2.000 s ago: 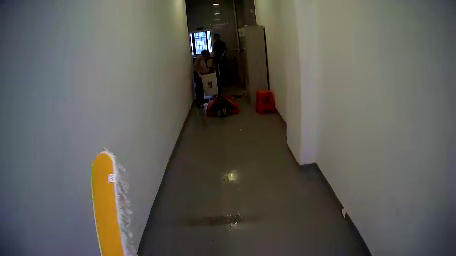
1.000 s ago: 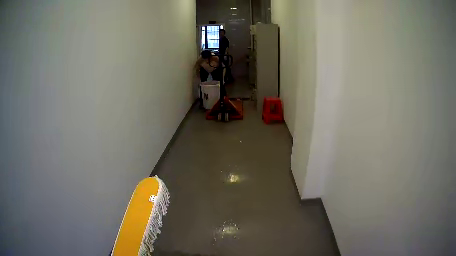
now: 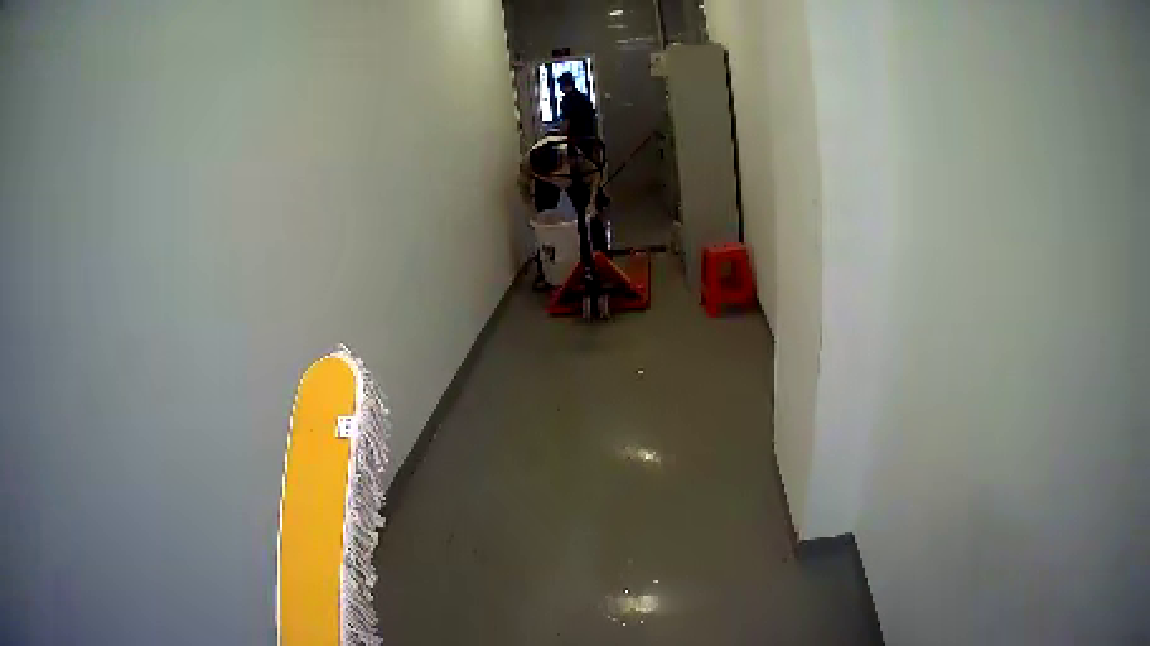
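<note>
The yellow-backed dust mop head [image 3: 315, 505] stands nearly upright at the lower left, in front of the left wall. Its white string fringe hangs along its right side, and a small white label sits near its rounded top. The lower end is cut off by the picture's bottom edge. No handle shows. Neither of my hands is in the picture, so what holds the mop is hidden.
A narrow corridor with a glossy grey floor [image 3: 568, 467] runs ahead between white walls. A red pallet jack [image 3: 603, 284], white bucket [image 3: 556, 252], red stool [image 3: 728, 279] and tall grey cabinet [image 3: 701, 152] stand at its far end. A person bends there; another [image 3: 576, 111] stands behind.
The pallet jack, stool and cabinet appear nearer and further right. The mop head dipped and swung right, then rose upright again. The wall corner on the right is closer.
</note>
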